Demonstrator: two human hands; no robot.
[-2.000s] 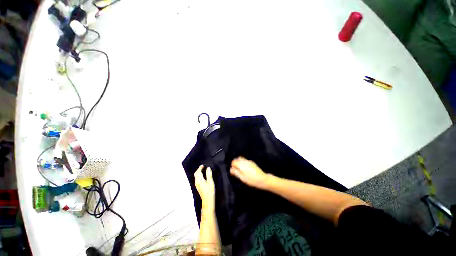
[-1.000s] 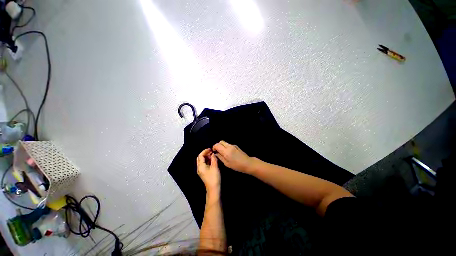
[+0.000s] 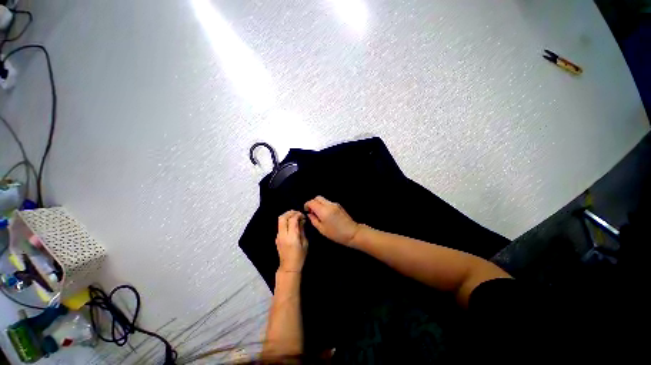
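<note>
A black jacket (image 3: 357,178) lies on the white table with its collar end away from me. A black clothes hanger (image 3: 264,153) is inside it, its hook sticking out at the collar. My left hand (image 3: 291,239) and my right hand (image 3: 330,219) are close together over the upper front. Their fingertips pinch a small dark fastening (image 3: 305,214) between them. Its exact shape is too dark to tell.
Thread snips (image 3: 563,62) lie at the far right of the table (image 3: 457,93). A white perforated basket (image 3: 75,239) with small tools stands at the left. Near it are a green-and-blue object (image 3: 27,335), a coiled black cable (image 3: 118,314) and another cable (image 3: 51,121).
The view has moved closer, and the red cone has left it. My hands came together at the fastening; since the last earlier frame my left hand has shifted slightly left.
</note>
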